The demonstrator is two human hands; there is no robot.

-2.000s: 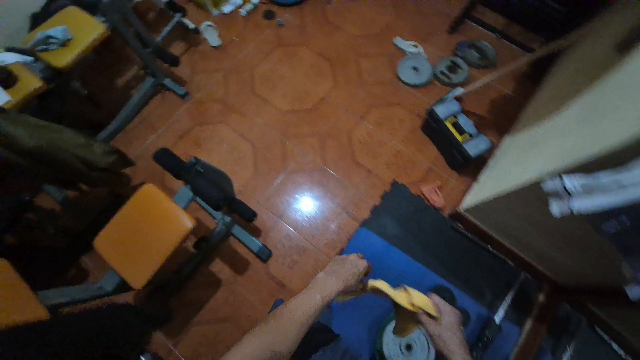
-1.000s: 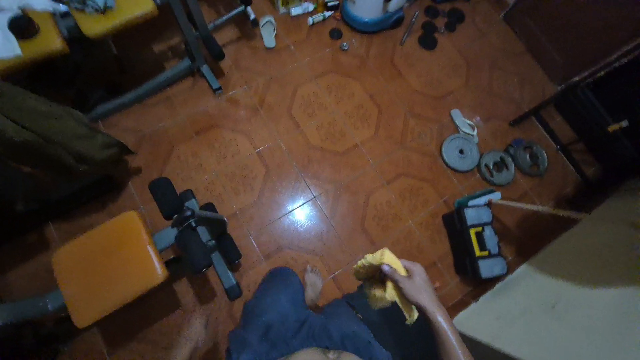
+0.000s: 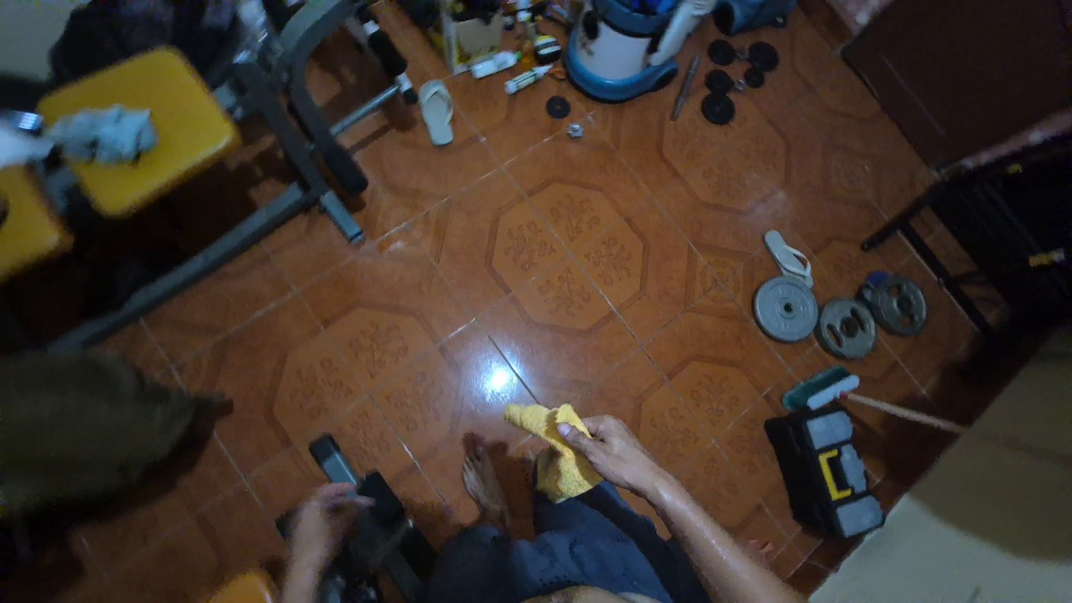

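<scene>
My right hand (image 3: 610, 448) grips a crumpled yellow cloth (image 3: 569, 473), which hangs below and to the left of the fingers, over my dark shorts. Lower left, my left hand (image 3: 325, 512) is slightly blurred, with its fingers partly spread and no object seen in it. It is over or beside the black padded, grey metal frame of a piece of gym equipment (image 3: 381, 519); whether it touches the frame cannot be told. A corner of an orange pad (image 3: 244, 589) shows beneath that hand. My bare foot (image 3: 484, 481) stands on the tiled floor between the hands.
A toolbox (image 3: 833, 473), a broom head (image 3: 821, 389), a flip-flop (image 3: 787, 255) and grey weight plates (image 3: 785, 309) lie to the right. A bench with yellow pads (image 3: 180, 126) stands upper left. Farther off are a vacuum cleaner (image 3: 624, 50), another flip-flop (image 3: 436, 113) and small black plates (image 3: 718, 108).
Both hands were at the yellow cloth above a blue mat two seconds ago; now only my right hand holds it. My left hand is over at the gym equipment. The view has shifted greatly.
</scene>
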